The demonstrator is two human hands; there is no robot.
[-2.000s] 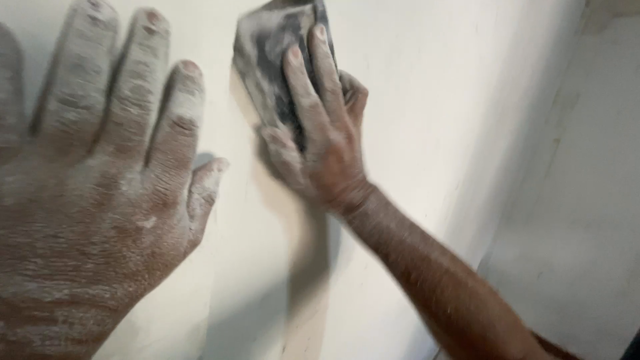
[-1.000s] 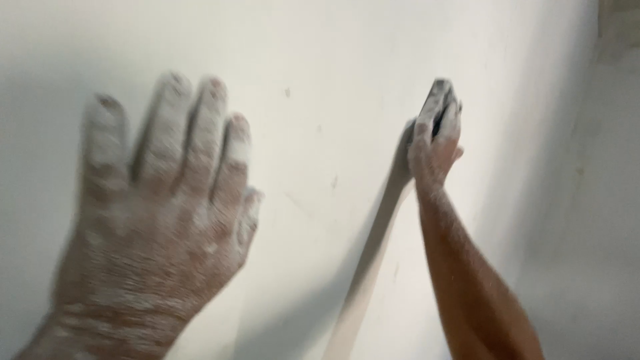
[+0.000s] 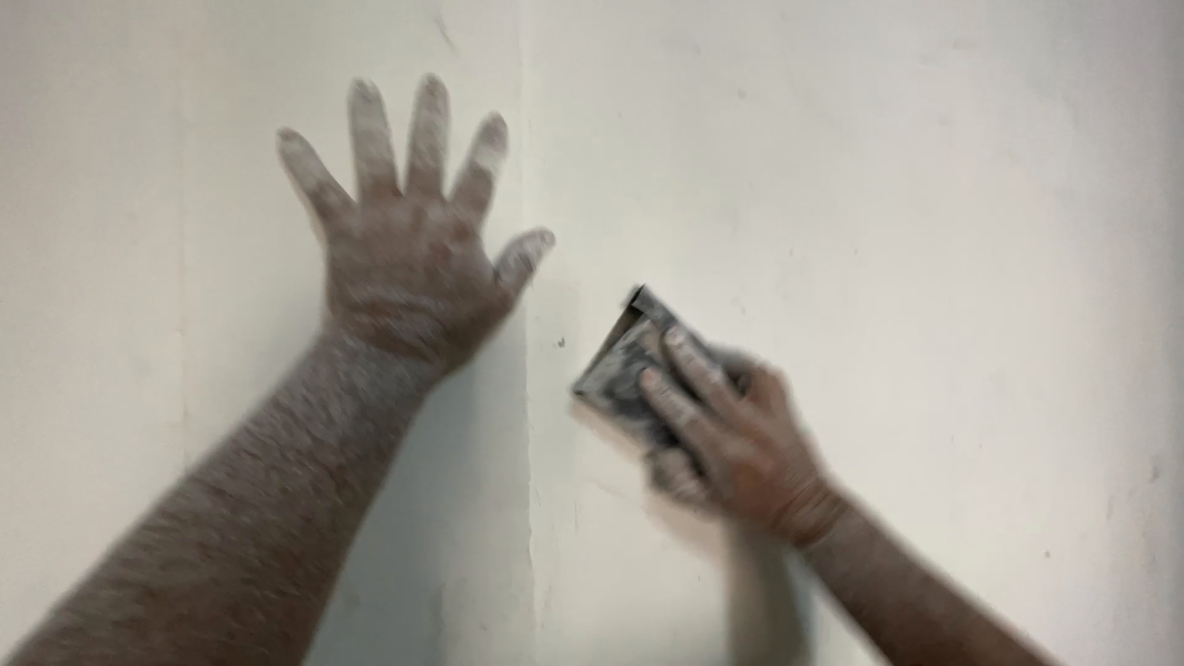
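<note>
My left hand (image 3: 407, 259), coated in pale dust, lies flat against the off-white wall (image 3: 879, 185) with its fingers spread and nothing in it. Lower and to the right, my right hand (image 3: 740, 444) holds a dark, dust-smeared hand sanding block (image 3: 620, 375) against the same wall. Two fingers stretch over the back of the block, and the thumb is at its lower side. The block is tilted, one corner pointing up. Its face toward the wall is hidden, and the picture is slightly blurred.
A thin vertical seam (image 3: 529, 444) runs down the wall between my hands. A fainter vertical line (image 3: 182, 277) shows at the left. Small marks and scuffs dot the surface. Shadows of my arms fall below the hands.
The view has shifted and both forearms now show. My left hand's fingers are spread wider than before. The block, seen nearly edge-on one second ago, now shows its back and sits lower beside my left hand.
</note>
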